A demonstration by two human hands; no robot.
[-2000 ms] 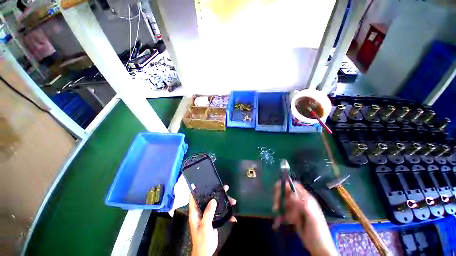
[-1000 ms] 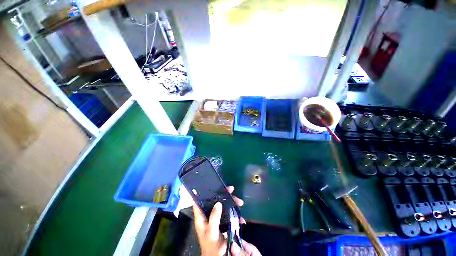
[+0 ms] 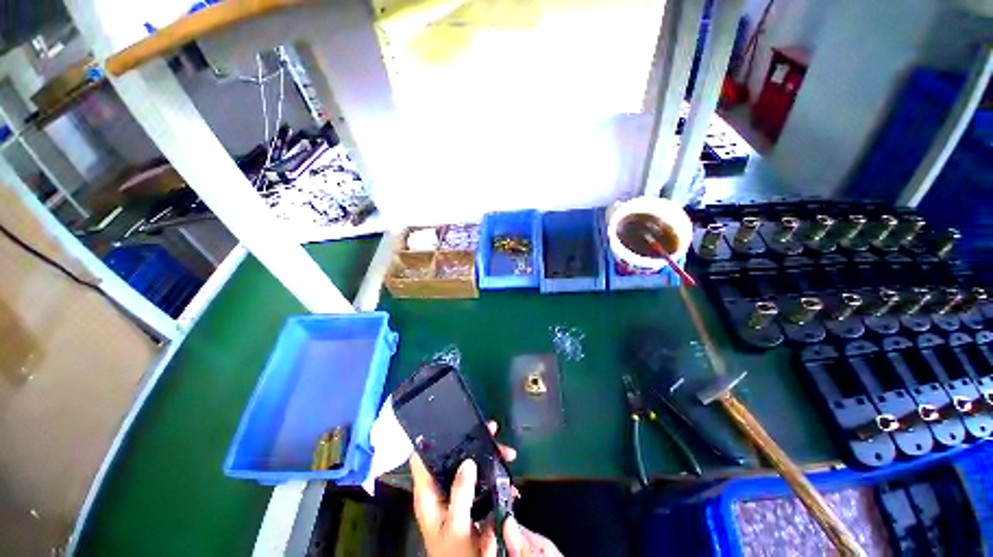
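Note:
My left hand holds a long black lock housing at its lower end, with the thumb on its face. My right hand is at the bottom edge, partly cut off, and holds slim dark pliers. The pliers' tip is at the lower right side of the housing; whether it grips a part is too small to tell. A flat grey steel block lies on the mat with a brass ring on top.
Left: blue tray with brass cylinders, white cloth. Back: divided cardboard box, blue bins, grease tub. Right: open pliers, hammer, rows of black housings, blue crate.
My right hand has moved left and down from over the mat, bringing the pliers to the housing. My left hand still holds the housing. The camera view has shifted.

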